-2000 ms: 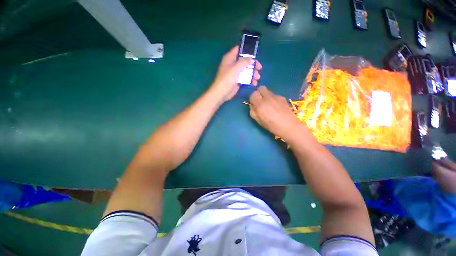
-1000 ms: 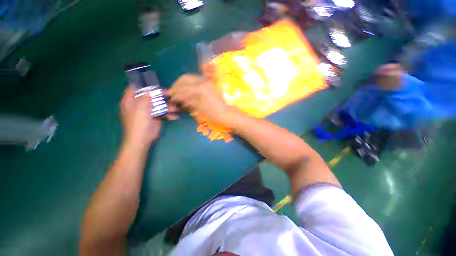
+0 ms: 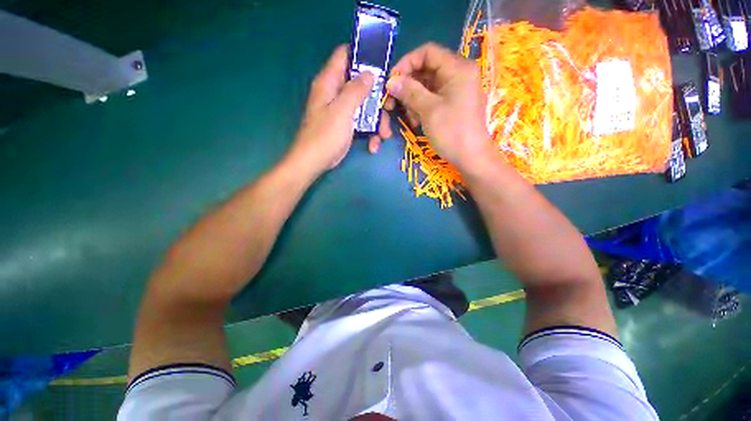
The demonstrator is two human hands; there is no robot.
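My left hand (image 3: 331, 111) holds a black bar-type phone (image 3: 373, 49) upright, dark screen above silvery keypad, with the thumb on the keypad. My right hand (image 3: 440, 94) is at the phone's right side, its thumb and forefinger pinching a small orange part (image 3: 386, 96) against that edge. A loose pile of orange parts (image 3: 432, 174) lies on the green table below my right hand. A large clear plastic bag of orange parts (image 3: 535, 99) lies just right of the hand, with a white label (image 3: 613, 97).
Several dark phones (image 3: 694, 119) lie crowded at the right beyond the bag. A grey-white post with a foot bracket (image 3: 115, 76) stands at upper left. The table's front edge (image 3: 346, 292) runs before my body. Blue cloth (image 3: 716, 230) shows at lower right.
The view has swung back to the left and sharpened. My right fingers have closed in on the phone's right edge. The phone stays in my left hand.
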